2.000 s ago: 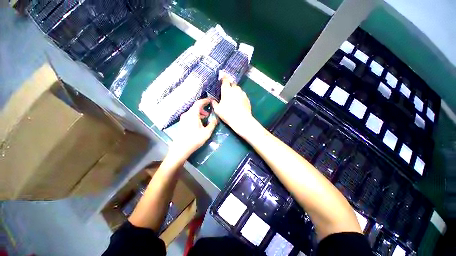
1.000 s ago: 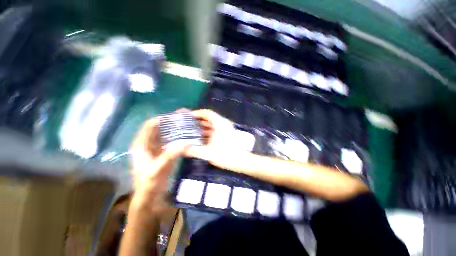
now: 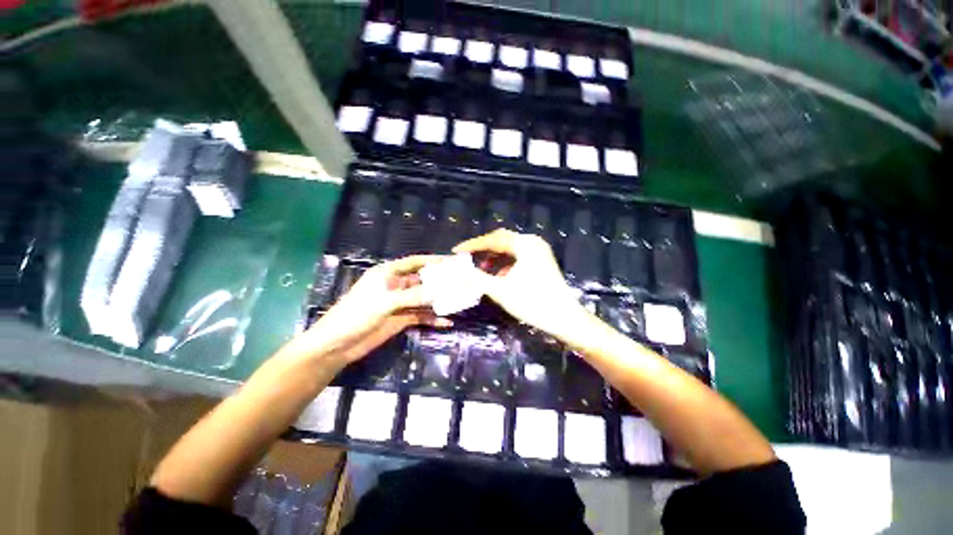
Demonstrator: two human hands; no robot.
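My left hand (image 3: 381, 305) holds white-faced square parts (image 3: 451, 285) over the middle of the working black tray (image 3: 674, 251). The stack under the top white face is mostly hidden. My right hand (image 3: 526, 274) touches the right edge of the parts with its fingertips; whether it grips one cannot be told. The tray's near row holds several white squares (image 3: 484, 426). One white square (image 3: 664, 324) sits at the right of the middle row, and the far row's pockets look black.
A filled tray (image 3: 481, 136) lies beyond. Supply stacks (image 3: 141, 235) and clear film (image 3: 225, 303) lie on the green mat at left. Stacked black trays (image 3: 862, 334) stand at right. A metal post (image 3: 282, 78) rises at the back left. Cartons (image 3: 303, 465) are below.
Both hands have moved from the supply stacks to over the working tray, carrying a striped stack. The view has turned right. The top white face now shows toward me.
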